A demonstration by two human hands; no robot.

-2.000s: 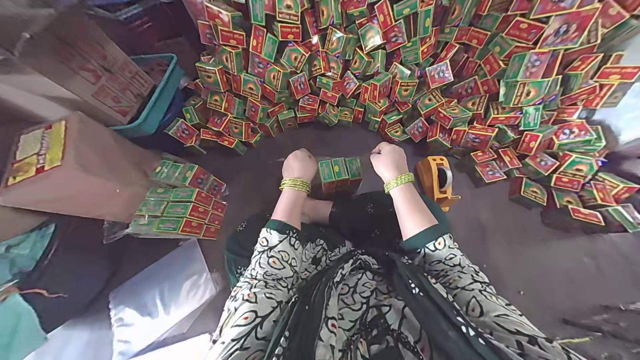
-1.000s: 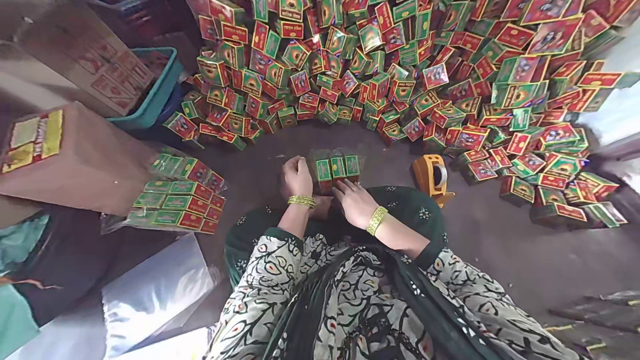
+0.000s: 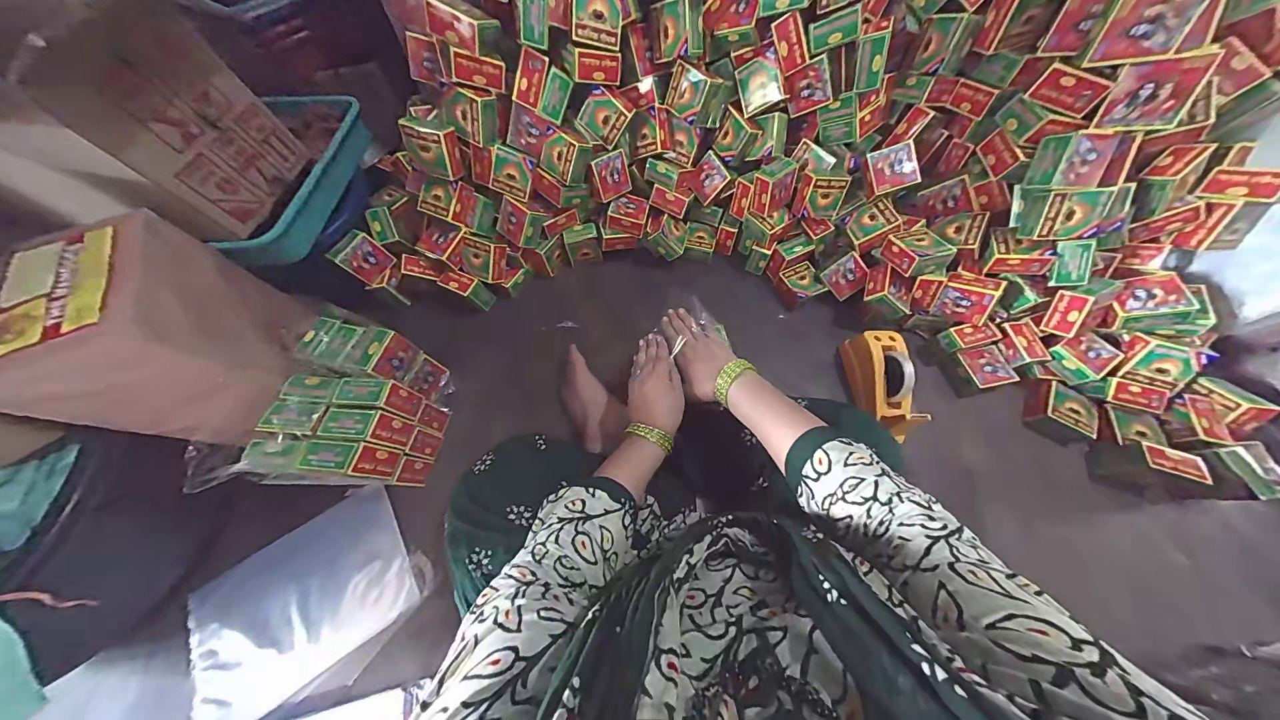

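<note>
My left hand (image 3: 656, 385) and my right hand (image 3: 700, 352) lie side by side in front of my lap, touching or nearly so. Both are spread palm down over something, with clear plastic film (image 3: 708, 318) and a bit of green showing past my right fingers. The small boxes beneath are mostly hidden, so their position cannot be told. A thin pale strip lies across my fingers. To the right of my hands stands a yellow tape dispenser (image 3: 880, 383) with a roll of tape.
A large heap of red and green small cartons (image 3: 620, 215) curves across the far side. At the left are plastic-wrapped carton packs (image 3: 365, 425), a brown cardboard box (image 3: 170, 330) and a teal plastic crate (image 3: 300, 215). Clear plastic sheets (image 3: 300, 600) lie nearer me on the left.
Two seconds ago my hands were apart as fists on either side of the small boxes. Now they are together over them, and my left hand has moved right from where it was a second ago.
</note>
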